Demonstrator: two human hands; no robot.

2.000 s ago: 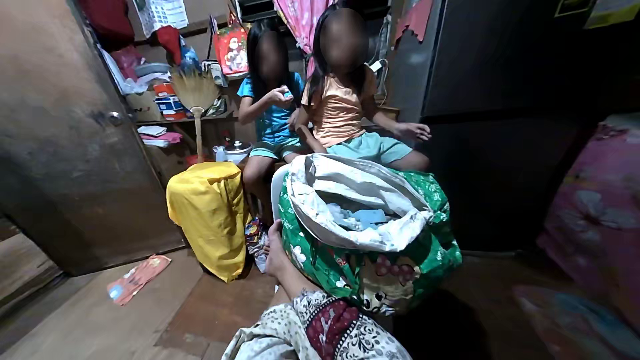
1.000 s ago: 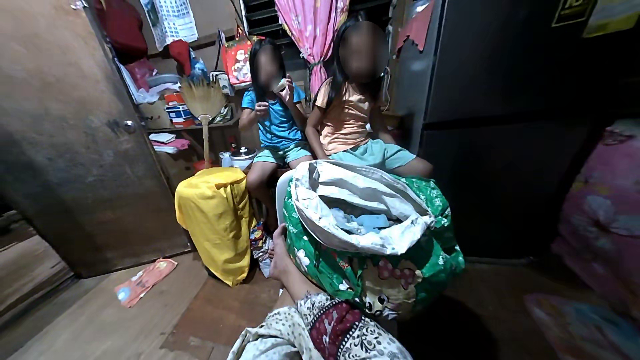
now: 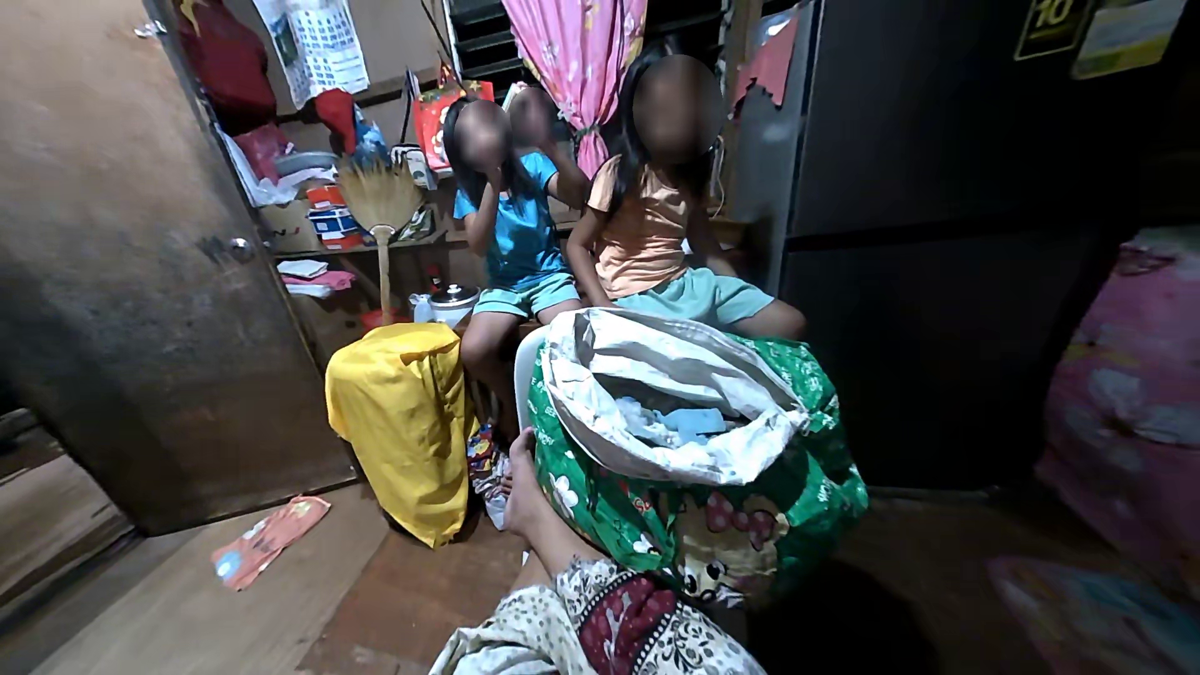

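Observation:
Neither my left hand nor my right hand shows in the head view. A large green printed bag (image 3: 825, 441) stands in front of my outstretched bare foot (image 3: 530, 497), its white inner lining (image 3: 600, 441) folded outward around the open mouth. Light-blue and whitish pieces (image 3: 694, 422) lie inside it. Part of a white rim (image 3: 525, 375) shows at the bag's left side. My legs are covered by patterned cloth (image 3: 656, 628) at the bottom of the view. Left of the bag, a yellow cloth (image 3: 403, 422) drapes over something hidden.
Two people (image 3: 520, 225) (image 3: 647, 225) sit behind the bag. A straw broom (image 3: 380, 202) leans by cluttered shelves (image 3: 356, 248). A brown door (image 3: 141, 281) stands at left, a black refrigerator (image 3: 937, 281) at right. An orange cloth (image 3: 272, 539) lies on the floor. A pink floral cover (image 3: 1116, 403) is at far right.
The seated person in blue has shifted their arms, with one hand now at the face. The bag and yellow cloth stay in place.

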